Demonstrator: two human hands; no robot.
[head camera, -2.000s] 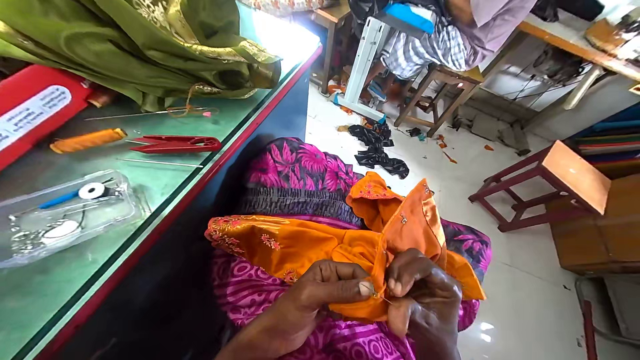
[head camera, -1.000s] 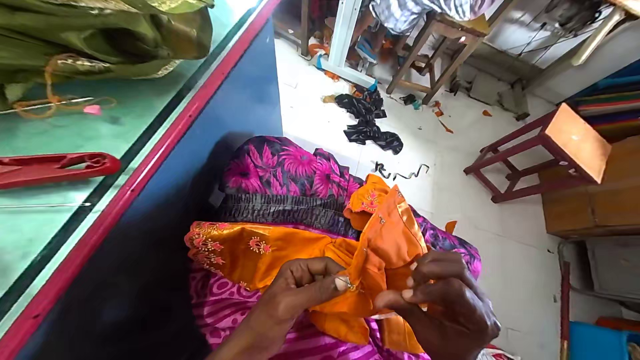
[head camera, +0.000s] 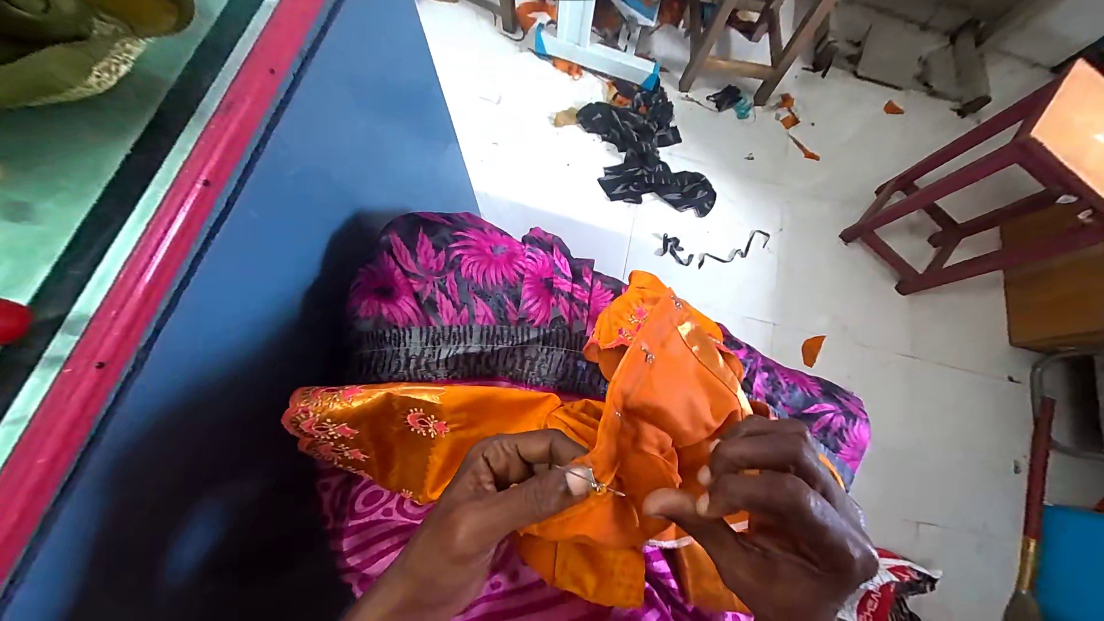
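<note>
An orange satin garment with pink embroidery lies over my lap, on magenta and black patterned cloth. The thumb and fingers of my left hand pinch the garment's edge, where a small metal hook and a thin needle show at the thumb tip. Small metal fasteners sit along the edge above. Just right of the needle is my right hand, its fingers curled and its thumb pointing at the needle, apart from it. Whether its fingertips hold thread cannot be made out.
A glass-topped table with a pink edge and blue side stands at my left, olive fabric on it. Black cloth scraps lie on the white floor. A maroon wooden stool is at the right, a blue container below it.
The view has shifted, with less of the tabletop showing. My right hand has drawn back slightly from the left thumb, while my left hand keeps its pinch on the garment's edge.
</note>
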